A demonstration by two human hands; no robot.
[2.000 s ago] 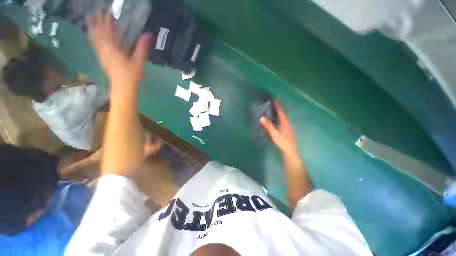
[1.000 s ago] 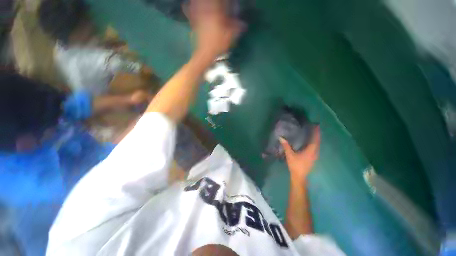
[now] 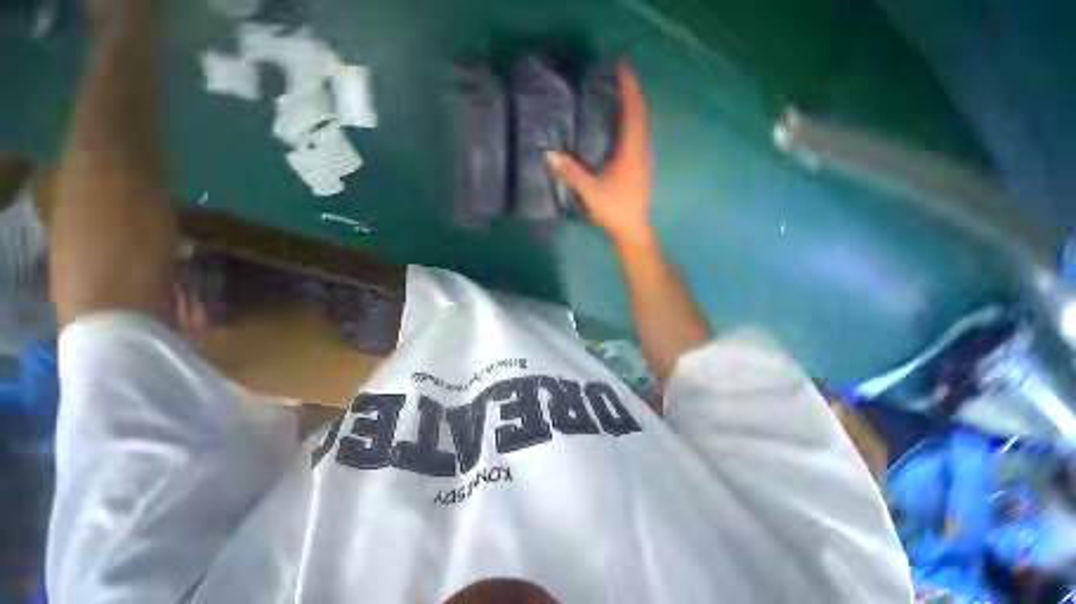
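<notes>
Three dark grey folded pieces lie side by side on the green bench top, upper middle. My right hand is on their right side, thumb on top and fingers along the outer edge. My left arm reaches up at the far left; the hand is cut off by the top edge. White paper slips lie loose between my left arm and the dark pieces.
A pale bar lies slanting on the bench at the right. Bright blue material is at the lower right. Part of another person, a hand or arm, shows beyond the bench's near edge at left.
My view has swung right. My left hand has gone out of the picture from the dark heap. Under my right hand, three pieces now show in a row. The slips appear further left.
</notes>
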